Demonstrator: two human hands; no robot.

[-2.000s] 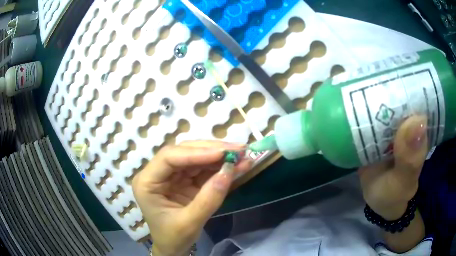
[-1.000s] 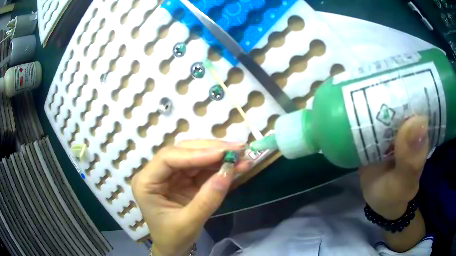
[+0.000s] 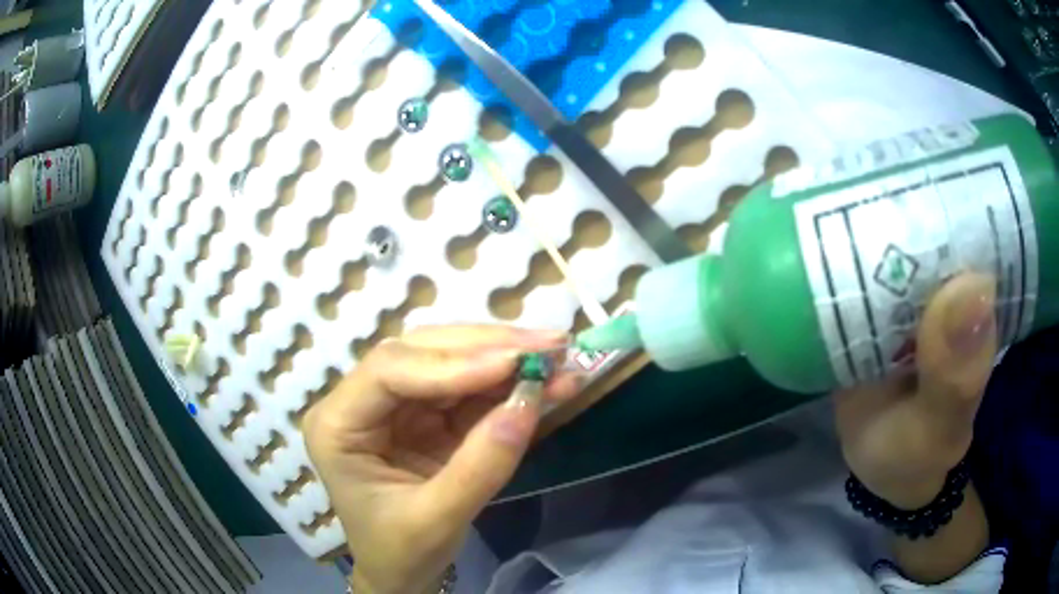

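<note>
My left hand (image 3: 424, 435) pinches a small round metal piece (image 3: 533, 368) with green on it between thumb and fingers, above the tray's near edge. My right hand (image 3: 929, 395) grips a green squeeze bottle (image 3: 766, 290) with a white label, tilted on its side. Its pointed green nozzle (image 3: 612, 335) points left, close beside the metal piece; whether they touch cannot be told. Three silver pieces with green (image 3: 455, 164) lie on the white slotted tray (image 3: 250, 151). A plain silver piece (image 3: 382, 245) lies nearer the left.
A thin swab stick (image 3: 540, 232) and long metal tweezers (image 3: 557, 133) lie on the tray. A blue sheet (image 3: 569, 58) covers its far part. Stacked trays (image 3: 105, 464) and a small white bottle (image 3: 56, 183) stand at the left. White paper (image 3: 859, 87) lies behind the green bottle.
The tray and the pieces on it appear shifted very slightly left. Both hands hold nearly the same pose, with the nozzle still beside the metal piece.
</note>
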